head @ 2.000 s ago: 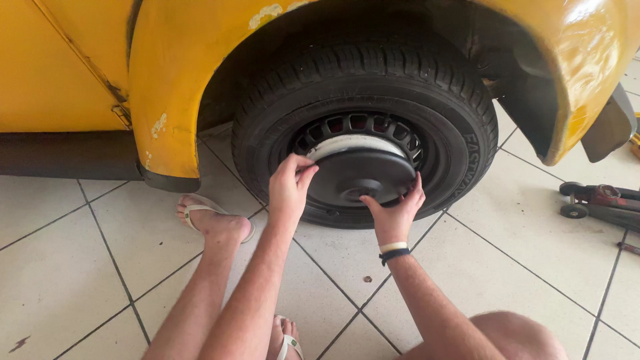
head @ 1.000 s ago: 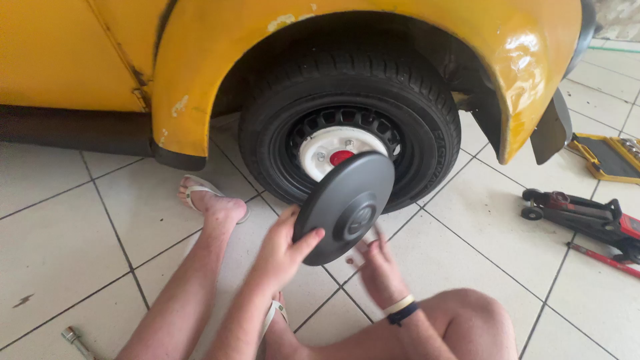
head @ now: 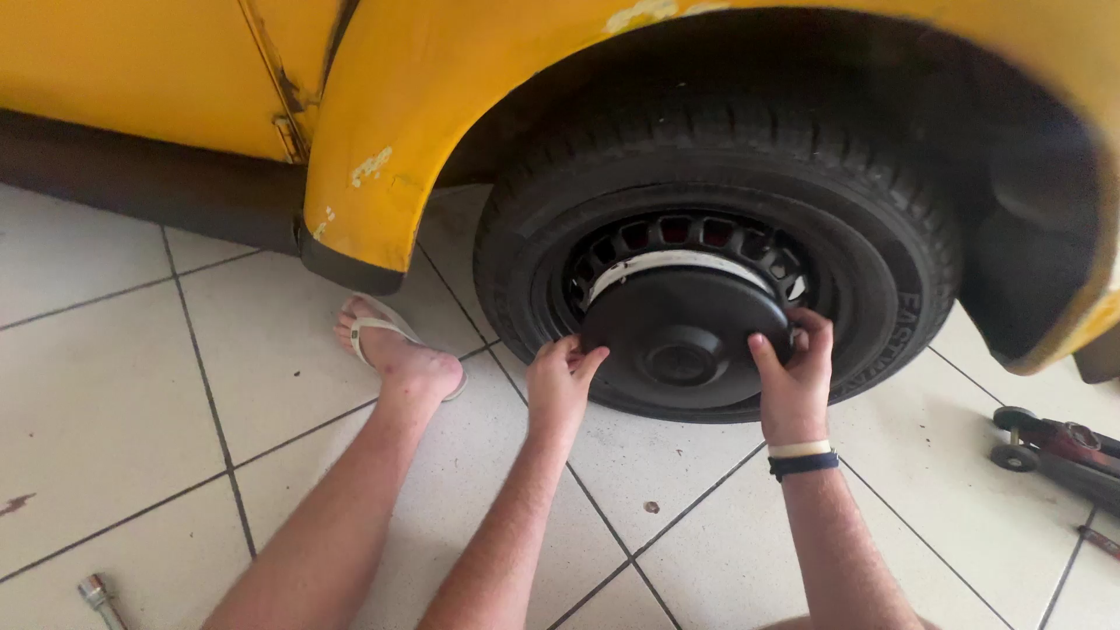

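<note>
A round black hubcap (head: 647, 315) is held by its edges in front of the middle of a black slotted wheel rim (head: 643, 234). My left hand (head: 564, 376) pinches the cap's left edge between thumb and fingers. At its right edge, my right hand (head: 796, 376) grips it with the thumb on the face and the fingers behind. Above the cap shows a curved strip of the rim's white centre (head: 678, 258); the rest of that centre is hidden. Whether cap and rim touch, I cannot tell. The rim sits in a black tire (head: 875, 227).
The yellow fender (head: 385, 175) arches over the tire. A red and black floor jack (head: 1072, 442) stands on the tiles at the right. At the lower left lies a metal socket tool (head: 98, 595). My foot in a flip-flop (head: 381, 337) rests left of the tire.
One second ago the hubcap was tilted away from the wheel, with the white centre and its red middle in view. Now it covers most of that centre, and my right hand is on its edge.
</note>
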